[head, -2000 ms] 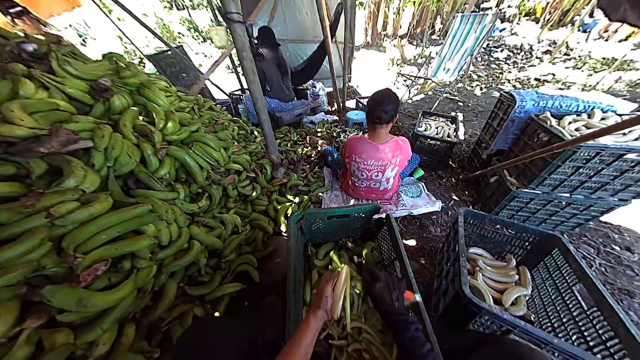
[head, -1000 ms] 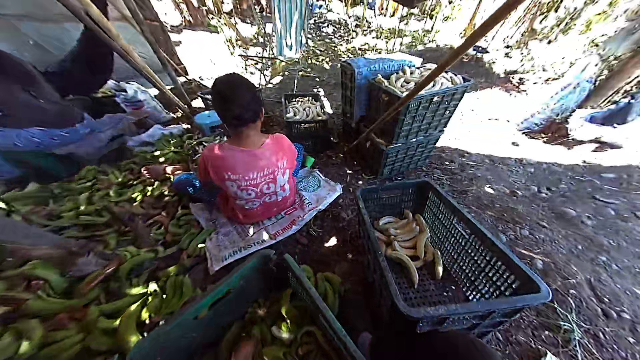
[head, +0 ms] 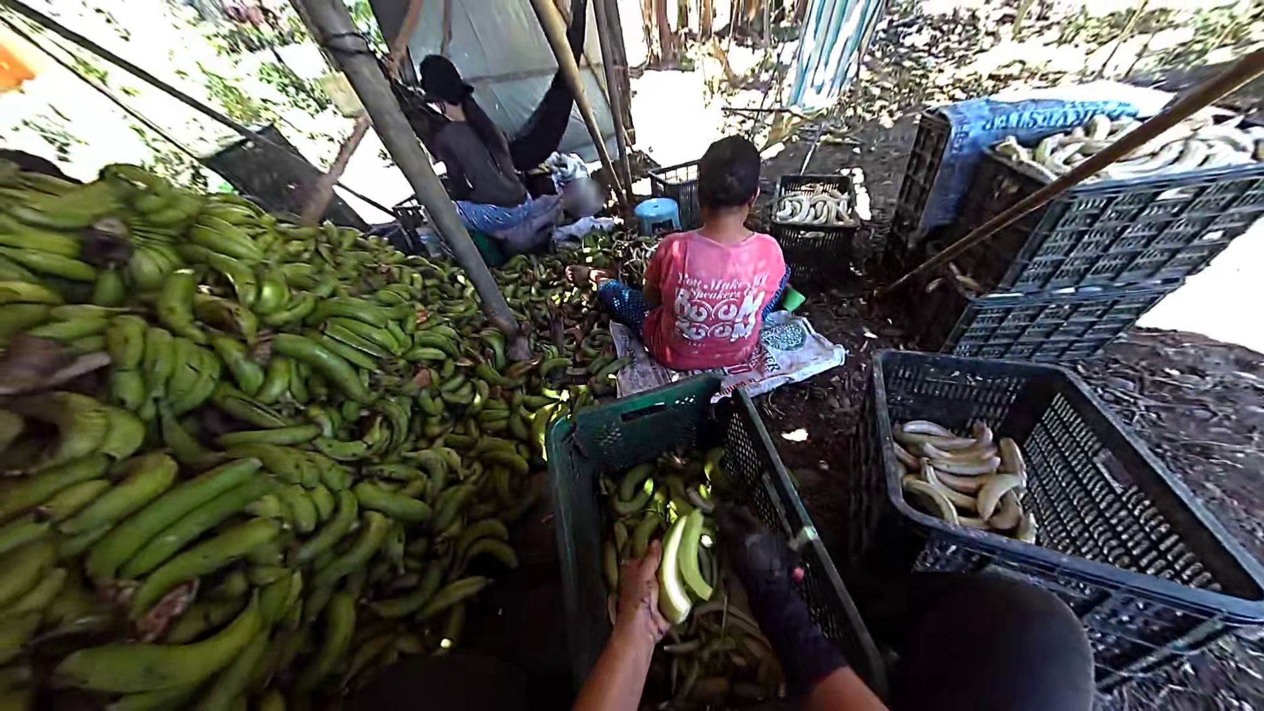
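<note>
My bare left hand (head: 642, 597) holds a partly peeled green banana (head: 675, 571) over a dark green plastic crate (head: 604, 427). A strip of green peel (head: 695, 558) stands away from the fruit's right side. Close to that peel is my right hand (head: 760, 565), in a dark glove, with something small and red at its fingers; whether it grips a tool is unclear. Green bananas and peels lie in the crate below both hands. Peeled bananas (head: 963, 476) lie in the black crate (head: 1096, 405) at right.
A large heap of green bananas (head: 247, 415) covers the left. A person in a pink shirt (head: 716, 296) sits ahead on a sack (head: 790, 360); another person (head: 484, 158) sits behind a slanted pole (head: 415, 168). Stacked crates (head: 1086, 247) of peeled bananas stand at right, crossed by a pole.
The view has swung right and back. Two seconds ago my left hand held a pale banana upright over the green crate; now it holds a partly peeled one with green peel beside it.
</note>
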